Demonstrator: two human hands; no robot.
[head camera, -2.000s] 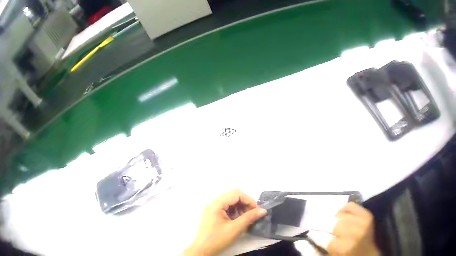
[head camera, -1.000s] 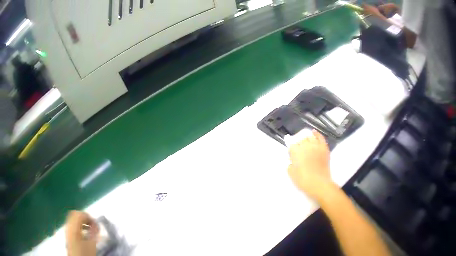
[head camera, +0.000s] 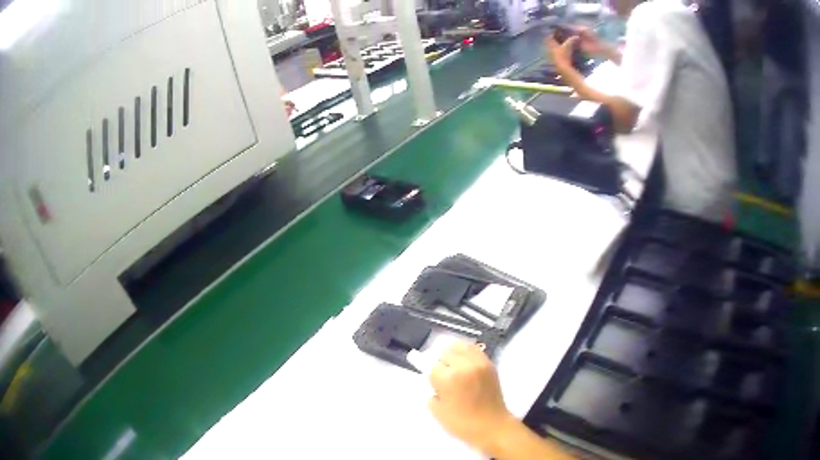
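My right hand (head camera: 467, 386) is at the near right end of a black plastic housing (head camera: 387, 331) on the white bench strip. Its fingers are curled over that end, with white on the fingertips, and hide part of it. The grip looks closed but the fingertips are hard to see. Right beside it, farther along, lies another black housing (head camera: 441, 289) with a window opening, and a further dark edge shows behind it. My left hand is not in view.
A black block-shaped part (head camera: 383, 197) sits on the green belt (head camera: 270, 287). A black device with cables (head camera: 571, 151) stands at the bench's far end, beside a person in white (head camera: 688, 99). Black blister trays (head camera: 665, 359) are at right, a slotted cabinet (head camera: 135, 135) at left.
The view has swung right along the bench. The housing held by my left hand at first, the bagged one and my left hand have left the view. My right hand remains at the housings.
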